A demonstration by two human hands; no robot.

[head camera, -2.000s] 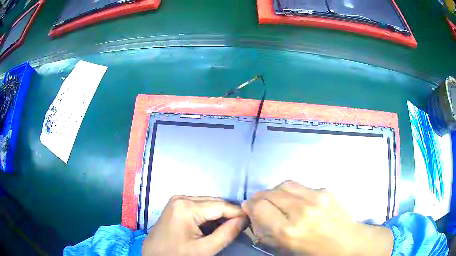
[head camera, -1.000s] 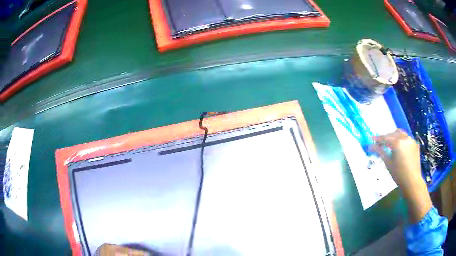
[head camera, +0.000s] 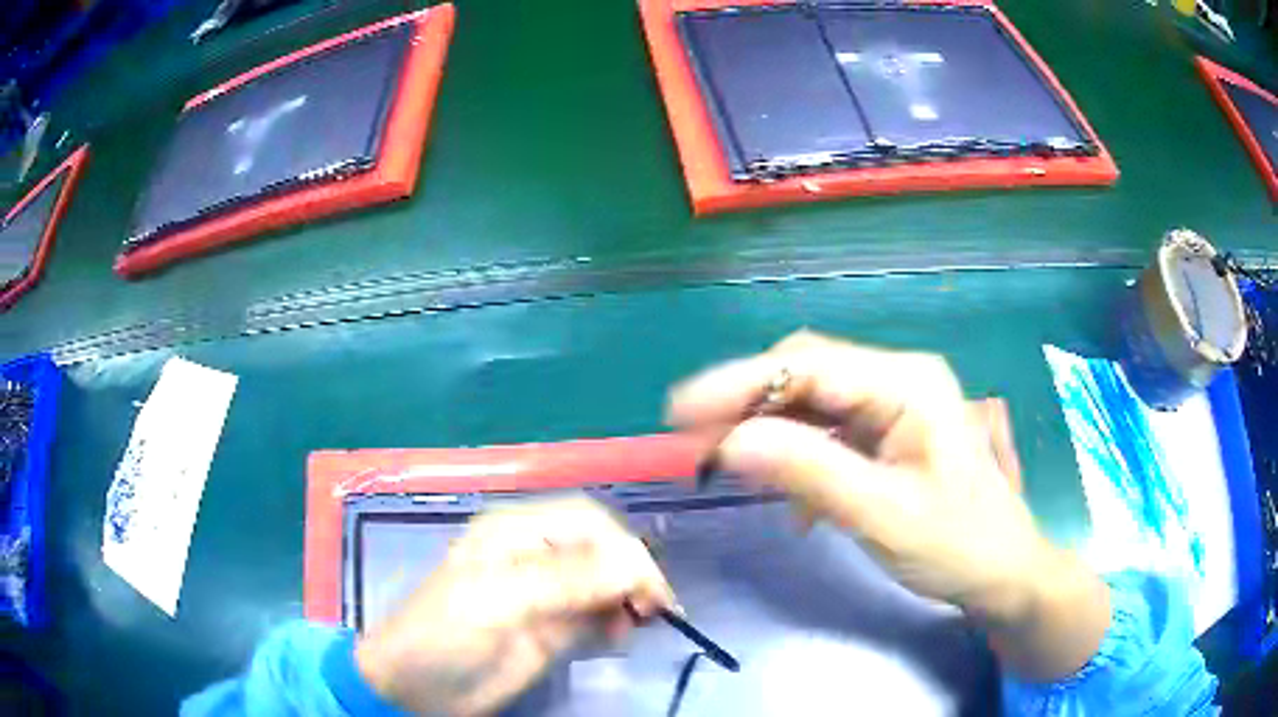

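Note:
A dark grey laptop cover [head camera: 407, 521] with a shiny inside lies in a red-orange foam cradle [head camera: 325, 539]. My left hand [head camera: 526, 595] is over the cover's left half, its fingertips closed on a thin black cable piece [head camera: 701, 642] that points down to the right. A thin dark line runs below that piece. My right hand [head camera: 897, 490] is raised over the cover's top edge, blurred, thumb and fingers curled. A small dark spot shows at its thumb tip; I cannot tell whether it holds something. Both hands hide much of the cover.
A white sheet with dark specks [head camera: 171, 483] and a blue tray [head camera: 42, 490] are at left. A blue-streaked sheet [head camera: 1142, 476], a round pale-topped tub [head camera: 1191, 315] and another blue tray [head camera: 1247, 462] are at right. Several covers in red cradles [head camera: 897, 182] lie beyond.
My right hand has come back from the blue-streaked sheet to above the cover. My left hand has come into view, holding the black piece. The view has turned left.

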